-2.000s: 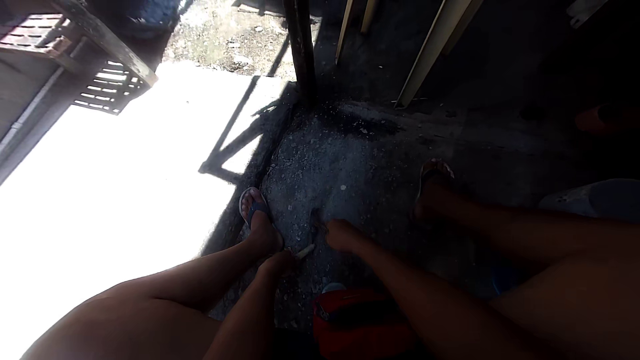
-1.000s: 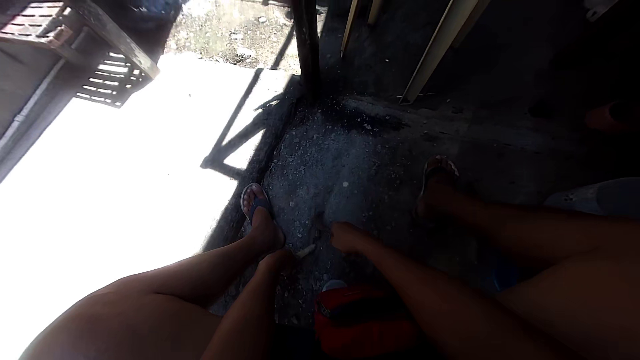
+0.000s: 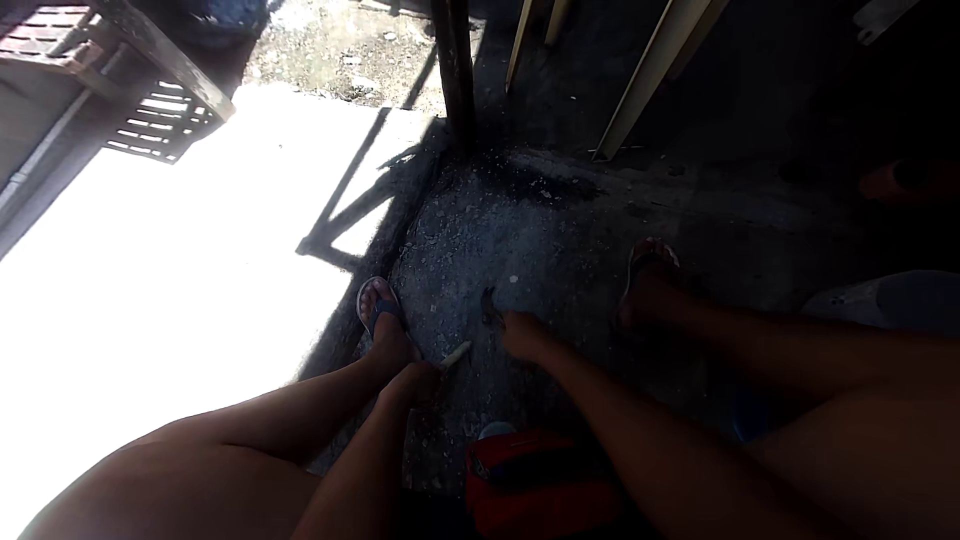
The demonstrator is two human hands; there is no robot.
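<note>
My left hand (image 3: pixel 414 379) is closed around a pale, slim stick-like piece (image 3: pixel 456 354), whose tip points up and to the right. To its right, my right hand (image 3: pixel 525 336) grips a dark tool (image 3: pixel 490 306) that looks like a hammer; its head stands out at the left of the fist, and the handle is hidden. The two hands are apart, over the dark concrete floor between my feet. Shadow hides most of the fingers.
A red bag (image 3: pixel 540 480) lies below my hands. My sandalled feet (image 3: pixel 380 304) stand on either side. A dark post (image 3: pixel 454 75) rises ahead, with pale boards (image 3: pixel 645 75) to its right. A whitish container (image 3: pixel 885 300) is at the right, a slatted wooden pallet (image 3: pixel 45 34) at the far left.
The dark tool, seen beside my right hand two seconds ago and hard to make out one second ago, shows again at that fist. My left hand has stayed nearly in place.
</note>
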